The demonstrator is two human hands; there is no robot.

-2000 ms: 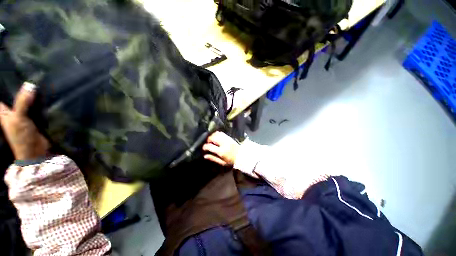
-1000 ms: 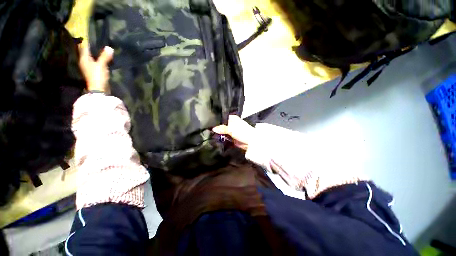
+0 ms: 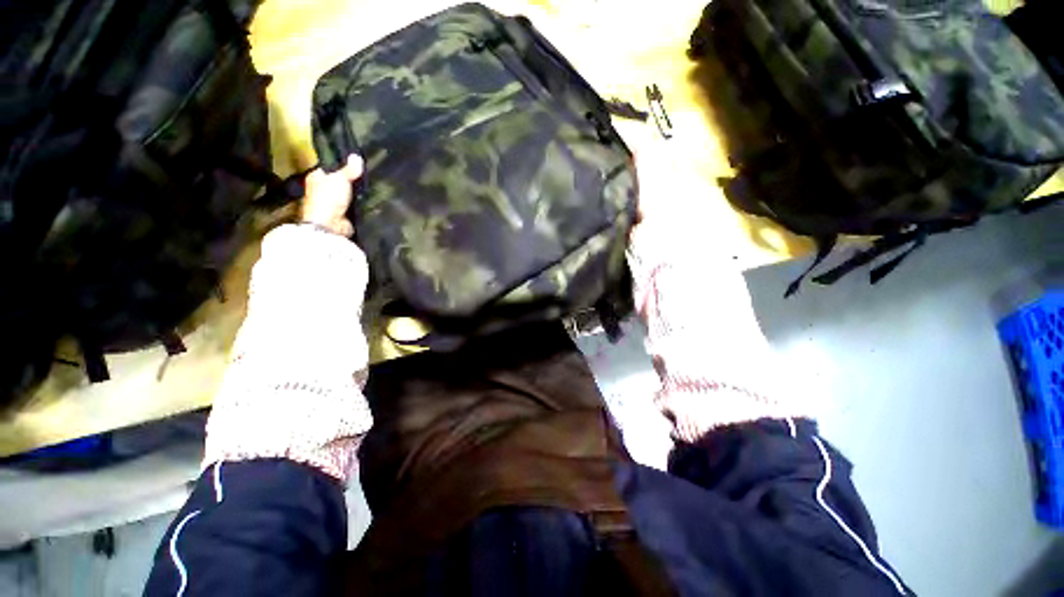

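Note:
A camouflage backpack (image 3: 484, 192) lies on the wood-topped table in front of my brown apron, its front panel facing up and slightly tilted. My left hand (image 3: 331, 196) holds its left side, with the thumb on the edge and the fingers partly hidden. My right hand (image 3: 636, 204) is at its right side, almost wholly hidden by the bag and the sleeve, so its grip cannot be seen. Black webbing hangs at the lower edge.
Dark backpacks (image 3: 111, 175) are piled at the left. More camouflage backpacks (image 3: 898, 117) lie at the right, webbing tails over the table edge. A small metallic tool (image 3: 658, 111) lies on the table (image 3: 718, 210). A blue plastic crate (image 3: 1042, 391) is on the floor at right.
The backpack has turned and moved a little right and away from my apron. My right hand has left the lower right corner and gone up along the right side. My left hand stays at the left side.

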